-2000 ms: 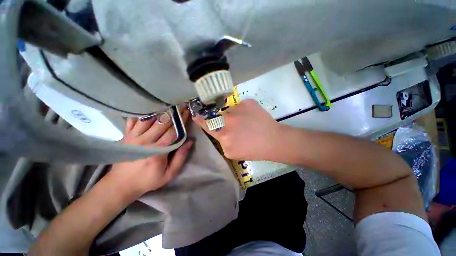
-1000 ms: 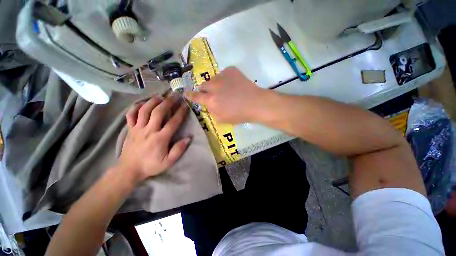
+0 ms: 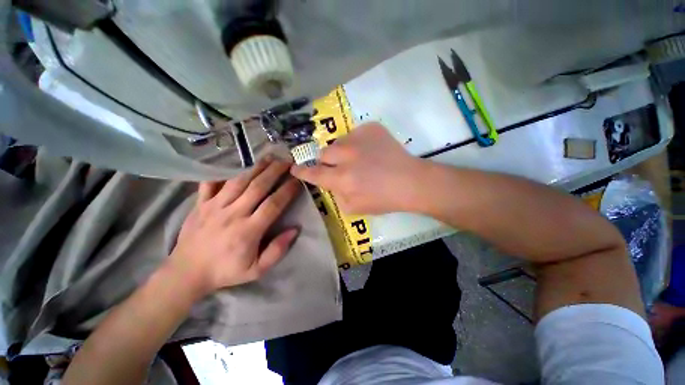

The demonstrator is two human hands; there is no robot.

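The grey-beige cloth [image 3: 293, 301] lies draped on the machine bed, its right edge beside the yellow lettered tape [image 3: 353, 233]. My left hand [image 3: 236, 225] lies palm down on the cloth with its fingers spread, fingertips near the presser foot area [image 3: 289, 128]. My right hand [image 3: 372, 169] is over the tape, its fingertips at the cloth's edge just below the small white ribbed knob [image 3: 305, 153]. Whether its fingers pinch the cloth is hard to tell. The needle itself cannot be made out.
The machine head [image 3: 360, 37] spans the top, with a cream ribbed knob [image 3: 261, 64]. Thread snips [image 3: 469, 101] lie right of it. Farther right are a tan block [image 3: 580, 148], a dark tray [image 3: 629, 135] and a plastic-wrapped bundle [image 3: 638, 225]. A white sheet [image 3: 233, 362] shows below.
Since one second ago, the view has shifted, so the machine head appears larger and lower. Compared with two seconds ago, more tape shows. Both hands remain at the cloth near the presser foot.
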